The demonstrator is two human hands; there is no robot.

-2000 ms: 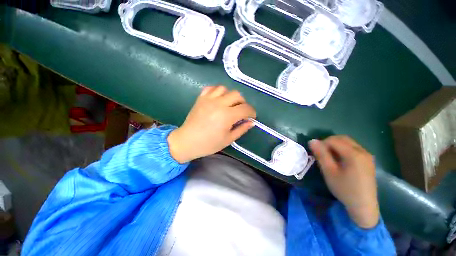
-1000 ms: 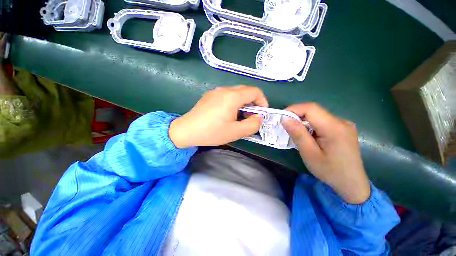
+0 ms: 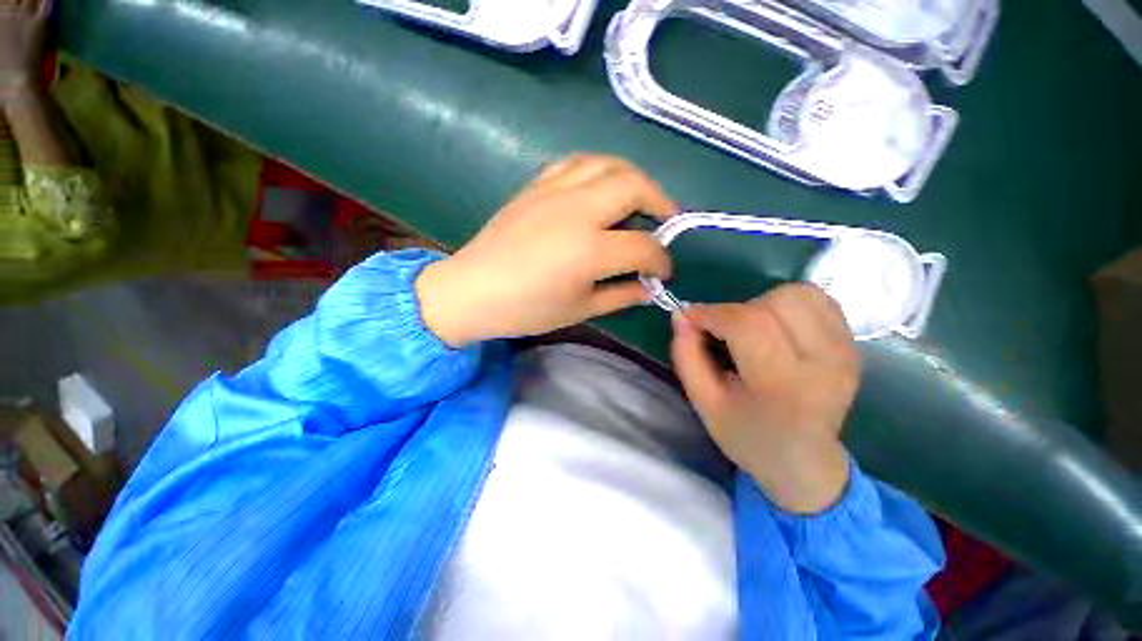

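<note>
A white plastic housing (image 3: pixel 864 278) lies over the near edge of the green bench, its round disc section up and to the right, its long opening to the left. My left hand (image 3: pixel 557 257) pinches the rounded left end of its frame. My right hand (image 3: pixel 774 382) is at the near side of the frame, thumb and fingertip pinched at a small clear or white strip (image 3: pixel 666 298) close to my left fingertips. Whether the strip is separate or part of the frame cannot be told.
Stacked white housings (image 3: pixel 864 119) lie beyond my hands on the green bench (image 3: pixel 501 125). Another housing (image 3: pixel 520 19) is cut off at the top edge. A brown cardboard box (image 3: pixel 1121 357) is at the right edge. A person's arm (image 3: pixel 48 138) shows at the far left.
The housing has turned from its ribbed face to its disc side and now extends to the right. My right hand has moved from its solid end to near my left fingertips. The view has shifted.
</note>
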